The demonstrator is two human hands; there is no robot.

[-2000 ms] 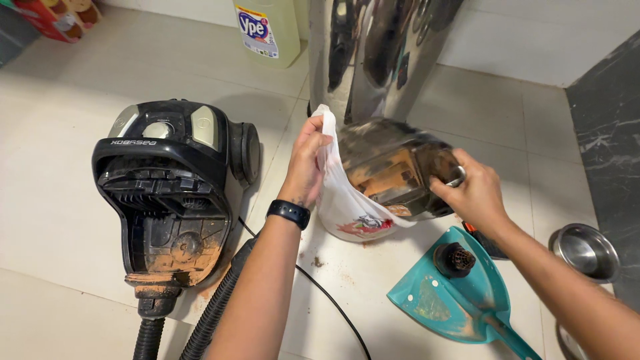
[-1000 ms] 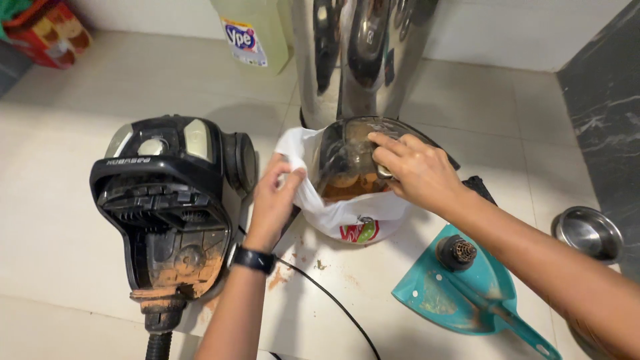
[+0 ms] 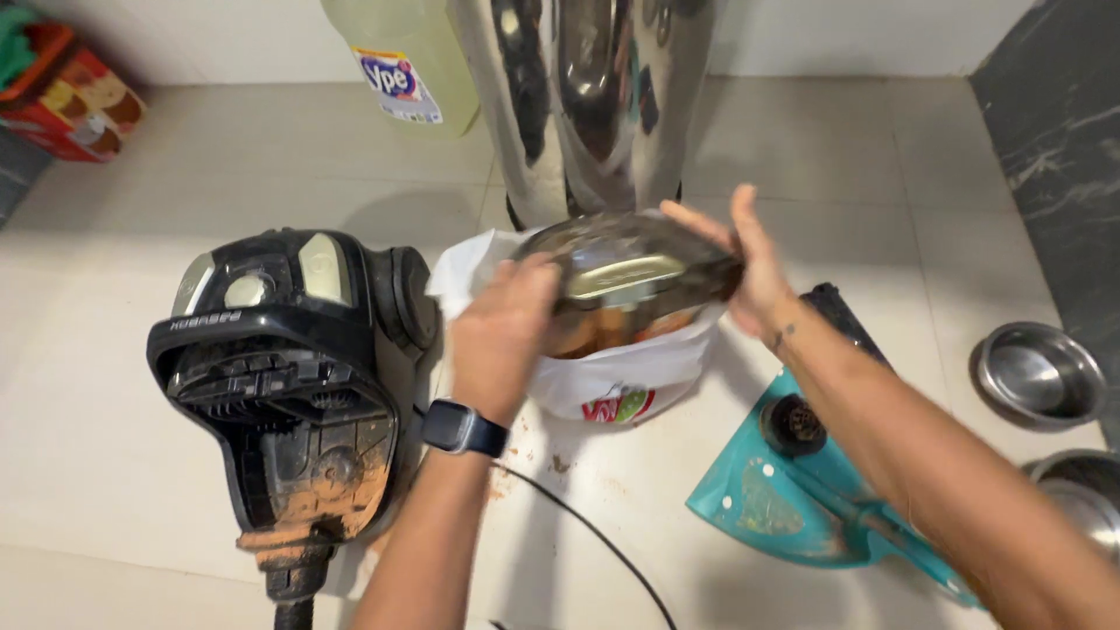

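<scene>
The smoky transparent dust container of a vacuum cleaner (image 3: 630, 271) is tilted over the mouth of a white plastic bag (image 3: 626, 376), with orange-brown dust visible beneath it. My left hand (image 3: 512, 324), slightly blurred, grips the container's left side beside the bag's rim. Against its right end rests my right hand (image 3: 744, 262), thumb and fingers spread; how firmly it holds is unclear. The black vacuum cleaner body (image 3: 271, 376) lies to the left with its dusty compartment exposed. A teal dustpan (image 3: 779, 507) with a dark round filter part (image 3: 794, 424) on it is at the right.
Behind the bag stands a shiny metal cylinder (image 3: 591, 105), beside a bottle of pale green liquid (image 3: 416, 70). Metal bowls (image 3: 1041, 372) sit at the right near a dark marbled wall. A black cable (image 3: 586, 525) crosses the dusty floor. A red box (image 3: 74, 96) is at the upper left.
My left hand has gone from the bag's rim to the container's left side. My right hand has moved to the container's right end, and the container has turned over the bag.
</scene>
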